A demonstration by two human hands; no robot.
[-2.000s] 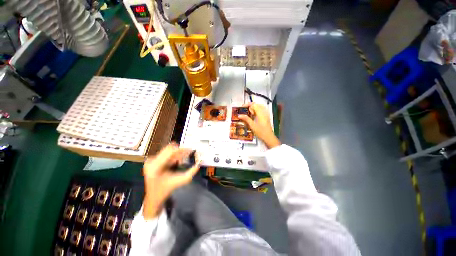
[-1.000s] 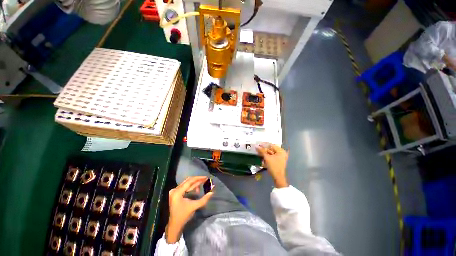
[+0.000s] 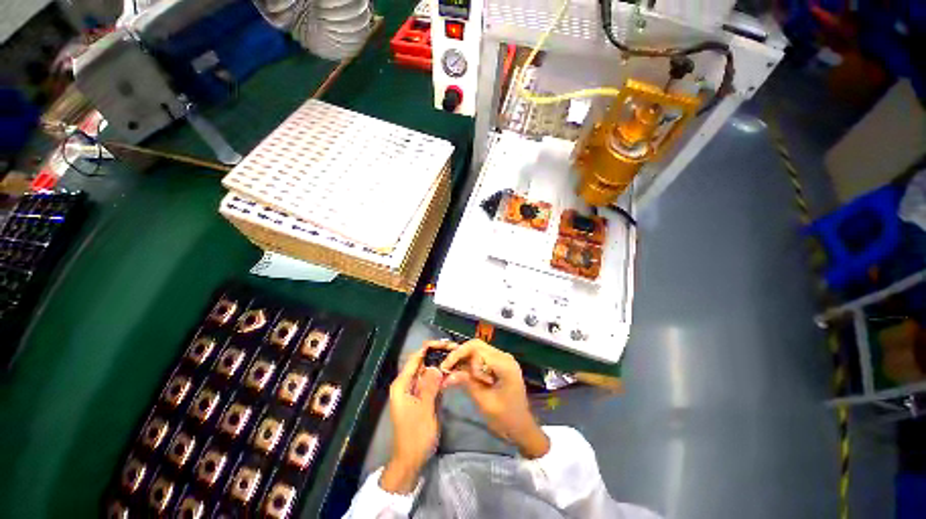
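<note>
A small black watch housing (image 3: pixel 437 357) is held over the lap, just in front of the press's front edge. My left hand (image 3: pixel 413 405) grips it from the left, with fingers and thumb around it. My right hand (image 3: pixel 495 393) touches it from the right, its fingertips on the housing. The fingers cover much of the housing, and I cannot tell whether a smaller piece is between the fingertips. Both hands are bare below white sleeves.
The white press base (image 3: pixel 472 266) bears orange fixture nests (image 3: pixel 579 257) under the gold press head (image 3: pixel 616 152). A black blister tray (image 3: pixel 350 355) with copper-coloured parts lies at lower left. White sheets (image 3: pixel 335 172) lie on a thick tan stack. A white controller (image 3: pixel 454 61) stands behind.
My right hand has left the press's front edge and come to the housing in my left hand, so both hands now meet on it. The view has turned left, shifting the bench rightward.
</note>
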